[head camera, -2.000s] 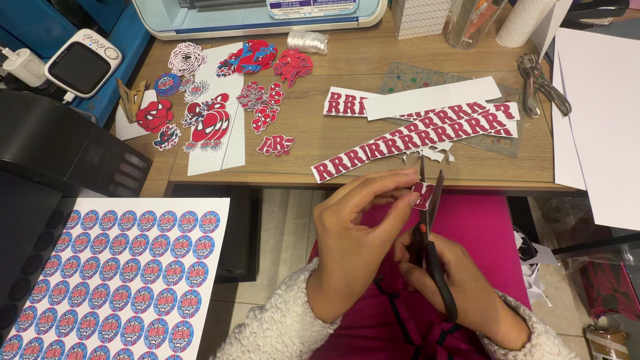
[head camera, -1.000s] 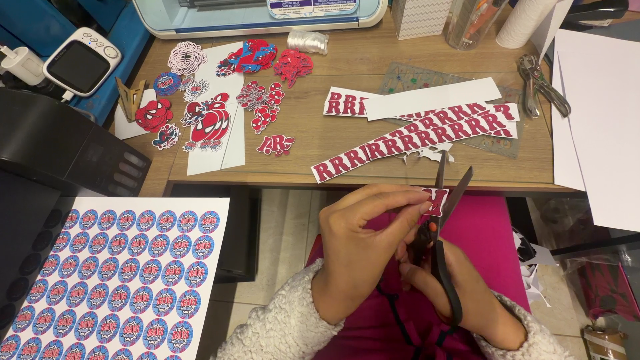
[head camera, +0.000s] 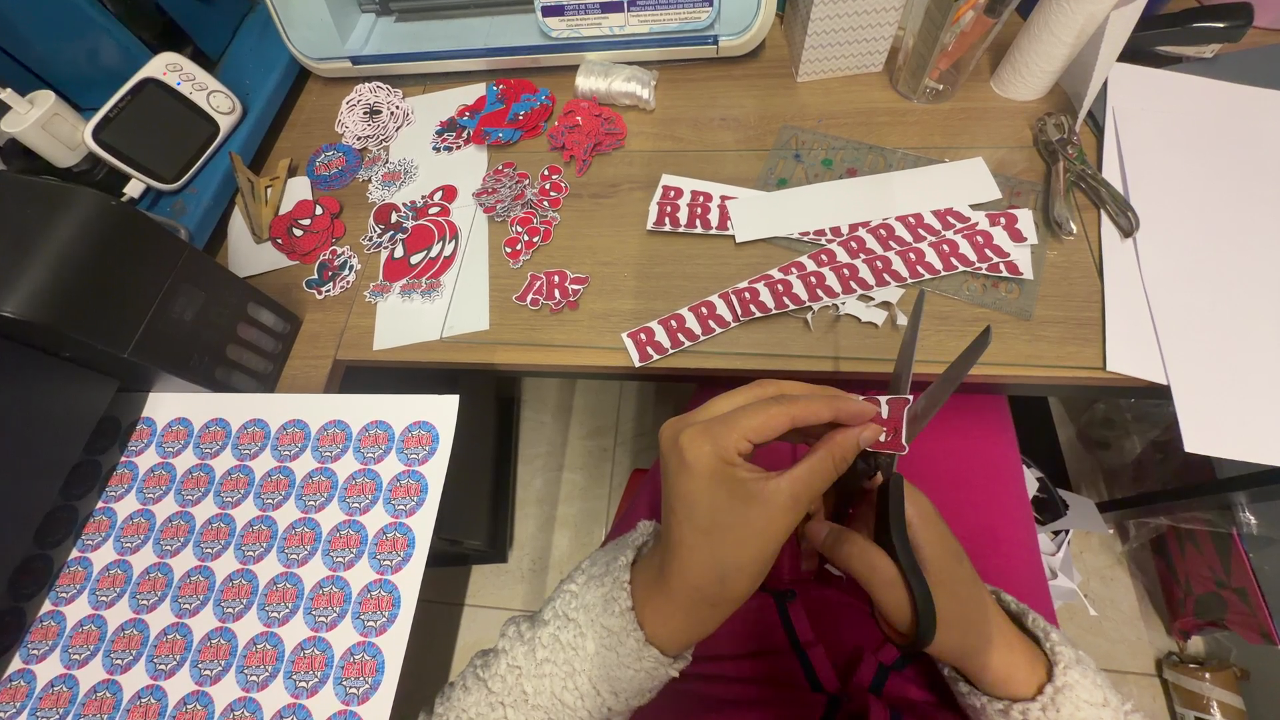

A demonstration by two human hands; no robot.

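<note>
My left hand (head camera: pixel 745 490) pinches a small dark-red paper letter cutout (head camera: pixel 888 425) with a white border, above my lap. My right hand (head camera: pixel 925 590) holds black-handled scissors (head camera: pixel 940 385), their blades parted and pointing toward the desk, just behind and beside the cutout. Past the blades, on the wooden desk, lie printed paper strips of red letter Rs (head camera: pixel 690 330), partly under a blank white strip (head camera: pixel 870 198). White paper scraps (head camera: pixel 870 308) sit by the strips. A small pile of cut red letters (head camera: pixel 552 289) lies to their left.
Piles of spider-themed cutouts (head camera: pixel 420 240) cover the desk's left part. A sheet of round printed stickers (head camera: pixel 300 500) is at lower left, beside a black printer (head camera: pixel 150 270). Metal pliers-like tools (head camera: pixel 1075 180) and white sheets (head camera: pixel 1200 280) lie right. A cutting machine (head camera: pixel 520 40) stands at the back.
The letter cutout has been turned between my left fingers. The scissor blades, closer together two seconds ago, now stand wider apart.
</note>
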